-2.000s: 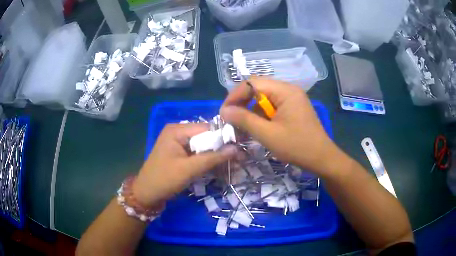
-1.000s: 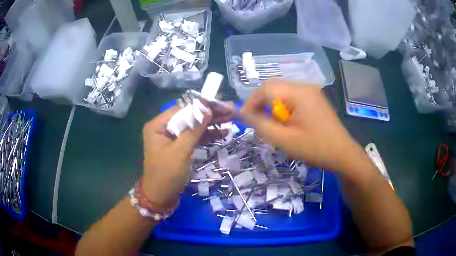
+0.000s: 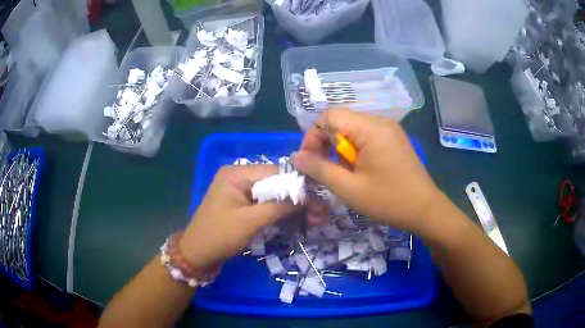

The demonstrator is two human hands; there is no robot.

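My left hand [image 3: 240,198] holds a bunch of tagged metal pins [image 3: 280,187], their white tags lined up and facing me. My right hand [image 3: 365,163] is beside it, fingertips touching the top of the bunch. An orange-handled tool [image 3: 345,148] is tucked in my right hand, its slim dark tip pointing up and left. Whether the right fingertips also pinch a pin is unclear. Below both hands, a blue tray [image 3: 314,306] holds a loose heap of tagged pins [image 3: 346,246].
A clear box [image 3: 385,77] with lined-up pins stands behind the tray. Clear tubs of tagged pins [image 3: 221,64] are at upper left. A digital scale [image 3: 463,109], steel ruler [image 3: 485,214] and red scissors [image 3: 566,198] are right. Another blue tray [image 3: 19,211] with bare rods is far left.
Since one second ago, my left hand has turned and lowered the bunch, and my right hand has come in against it. The single upright white tag is no longer raised above the bunch.
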